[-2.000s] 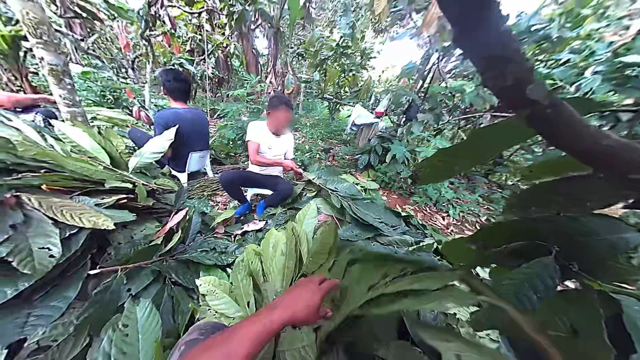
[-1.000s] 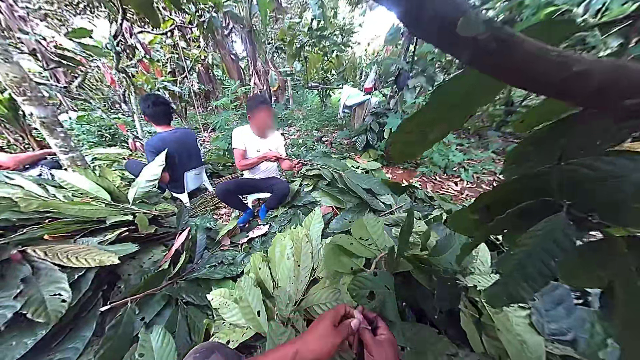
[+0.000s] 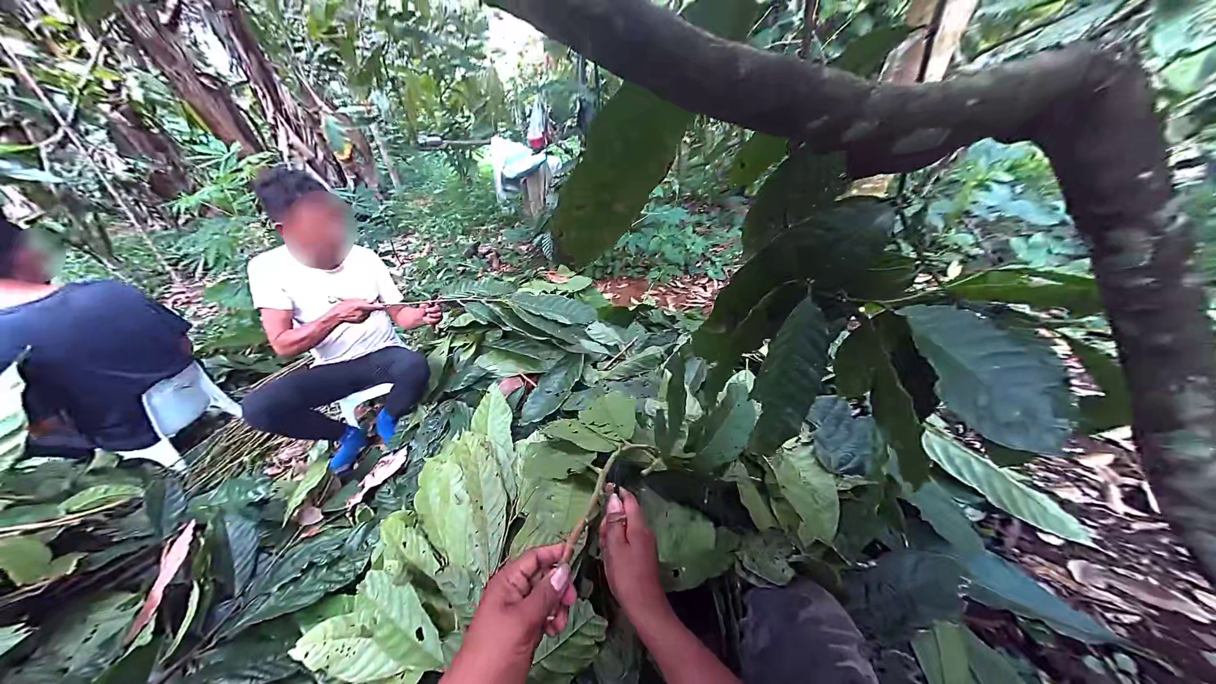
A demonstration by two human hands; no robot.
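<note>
My left hand (image 3: 532,591) pinches the lower end of a thin brown leafy stem (image 3: 591,503), which curves up and bends over to the right. Close beside the stem is my right hand (image 3: 627,546), its thumb and fingertips together; whether it grips anything is not clear. Large green leaves (image 3: 464,499), some with small holes, lie around both hands. Darker leaves (image 3: 674,532) are behind my right hand.
A thick branch (image 3: 760,85) crosses the upper right, with hanging leaves (image 3: 988,370) below it. A person in a white shirt (image 3: 328,294) sits holding a twig. Another person in dark clothes (image 3: 95,351) sits at the left on a white plastic chair (image 3: 185,404). Leaf piles cover the ground.
The view has turned right. Two seconds ago one hand was on the leaves; a second ago both hands were together low in view. Now they are apart, with the stem in my left hand.
</note>
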